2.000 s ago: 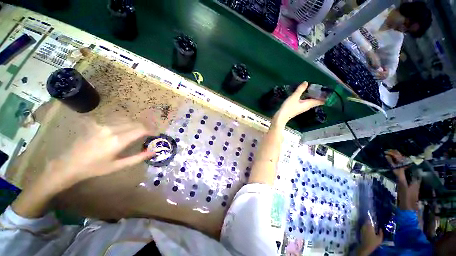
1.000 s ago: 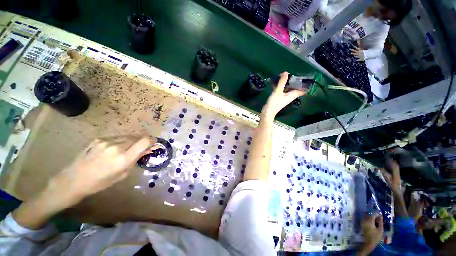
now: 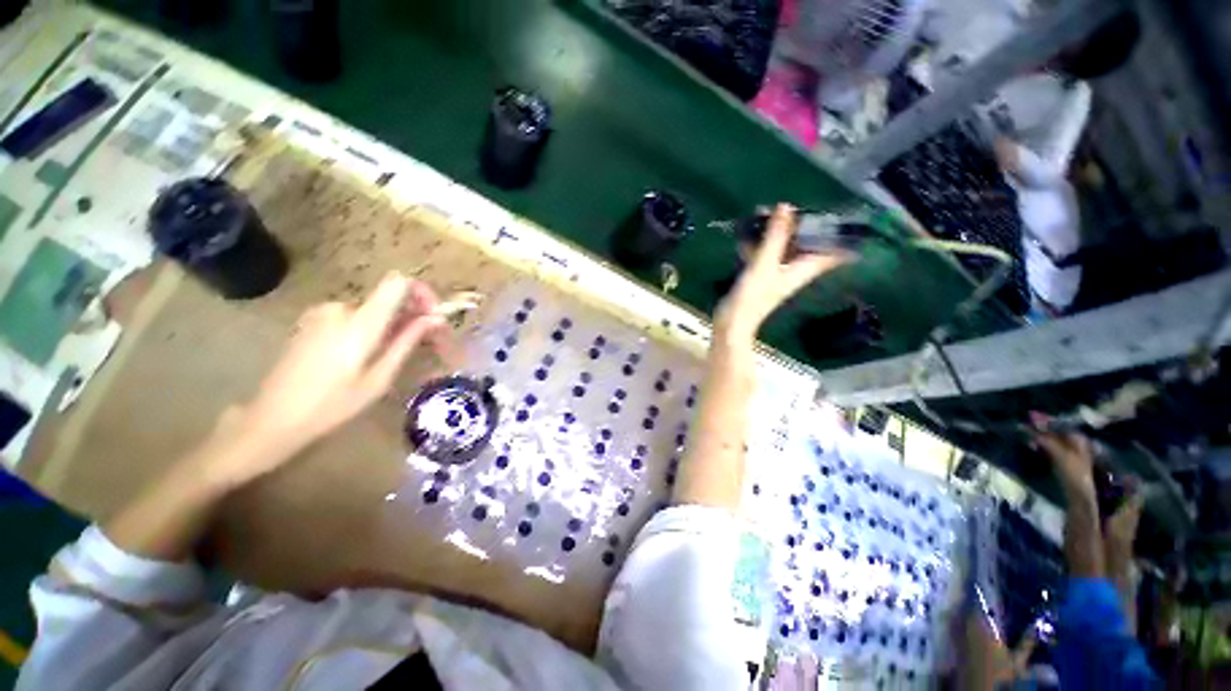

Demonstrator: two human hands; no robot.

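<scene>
A black cylindrical unit stands mouth up at the left edge of a clear plastic sheet dotted with rows of small dark round parts; its mouth looks pale and shiny inside. My left hand is above and left of it, blurred, fingertips close together beside a pale strip; whether they hold it I cannot tell. My right hand is raised over the green belt, holding a hand tool with a green rear fitting and hose. Another black unit stands on the board at left.
Several black units, one of them here, stand on the green conveyor. Dark specks lie along the far edge of the brown board. A second dotted sheet, a metal frame and another worker's blue sleeve are at right.
My left hand has left the unit's mouth and moved up and away from it. My right hand still holds the tool over the belt. The view has shifted slightly, and the belt units have moved.
</scene>
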